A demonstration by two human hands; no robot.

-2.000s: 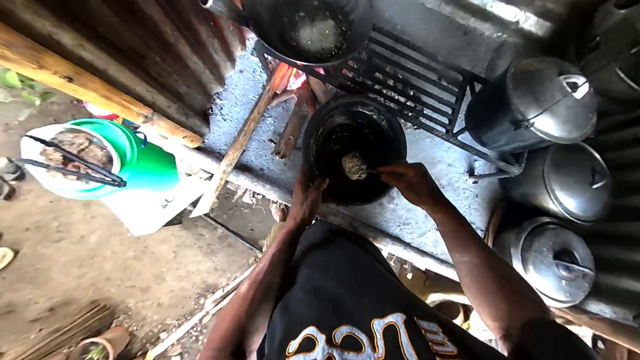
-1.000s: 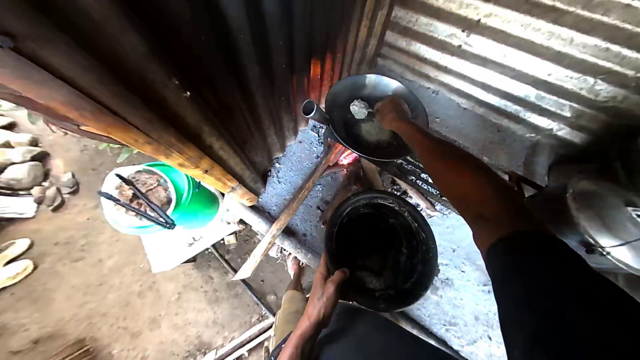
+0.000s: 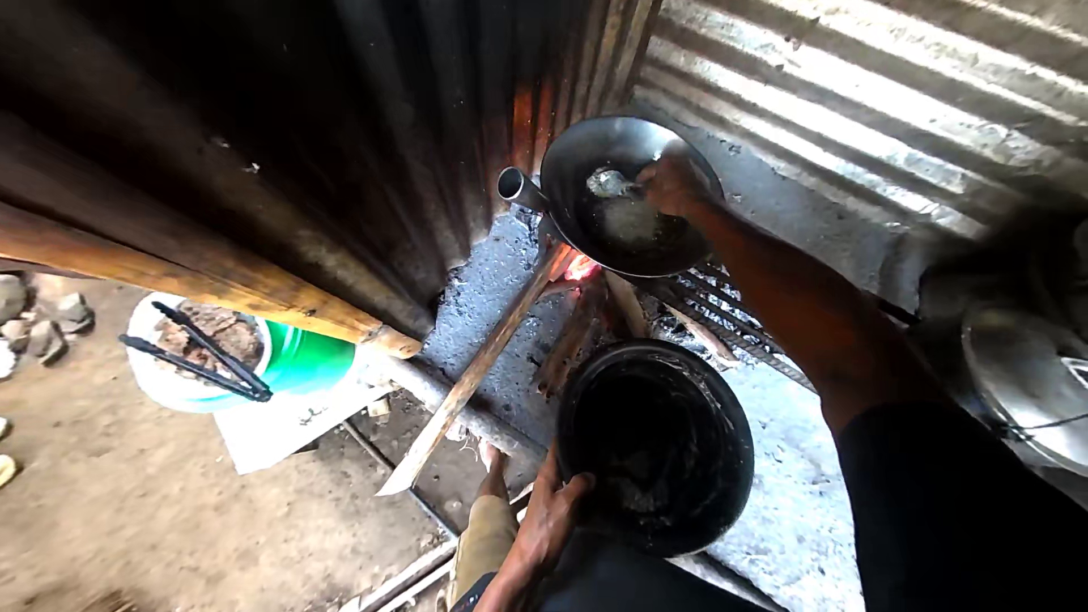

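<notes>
My left hand (image 3: 548, 518) grips the left rim of a black bowl (image 3: 738, 442), its thumb over the edge; whitish residue streaks the bowl's inside. Above the bowl, a wide dark metal pan (image 3: 586, 140) with a tubular handle (image 3: 513, 185) rests over the fire. My right hand (image 3: 673, 183) is inside the pan's opening, closed on a spoon-like utensil (image 3: 609, 183) whose head looks shiny and pale. A pale patch (image 3: 631, 219) lies in the pan just below the utensil.
Burning firewood (image 3: 489, 357) extends from under a black metal grate (image 3: 731, 310). Black tongs (image 3: 208, 353) lie across a green-and-white bucket (image 3: 310, 357) of brownish food at left. A lidded metal pot (image 3: 1020, 374) stands at right. Corrugated sheet walls (image 3: 850, 93) enclose the hearth.
My right hand has moved with the utensil from the black bowl to the pan. The pale lump on the utensil two seconds ago no longer shows as such. The view has swung left.
</notes>
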